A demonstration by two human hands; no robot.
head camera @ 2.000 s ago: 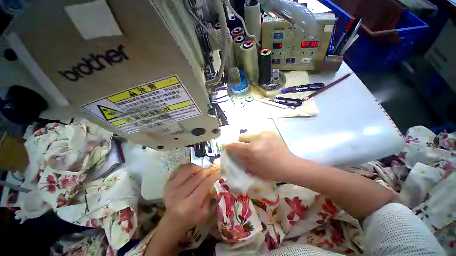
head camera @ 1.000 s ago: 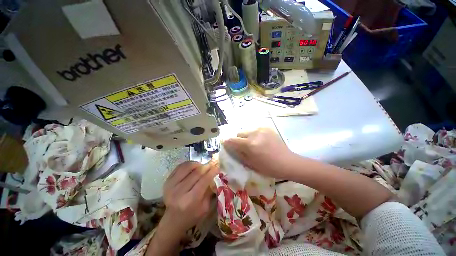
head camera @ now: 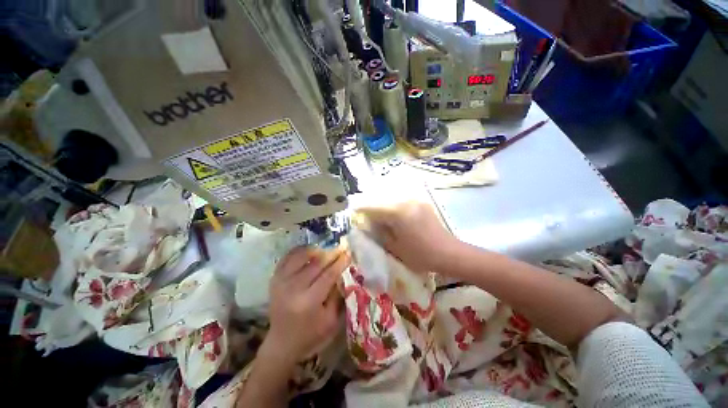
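The cream floral garment piece (head camera: 373,323) runs from the needle area down into my lap. My left hand (head camera: 307,299) holds its edge just in front of the presser foot (head camera: 323,226), at the left. My right hand (head camera: 409,233) holds the cloth beside the needle area, at the right; its fingertips are washed out by the bright lamp. The sewing machine head (head camera: 215,119) leans over the work from the upper left. The exact stitching point is small and partly hidden by my fingers.
Thread cones (head camera: 391,107) and a control box (head camera: 463,80) stand behind the machine. Dark snips (head camera: 453,164) and a red-brown pencil (head camera: 511,140) lie on the beige cloth and white table (head camera: 543,199). Floral heaps lie left (head camera: 120,247) and right. A blue crate (head camera: 631,60) is at upper right.
The view has shifted slightly, so the machine head sits further right and more shows at the left. Both hands still hold the cloth by the needle, with only slight movement.
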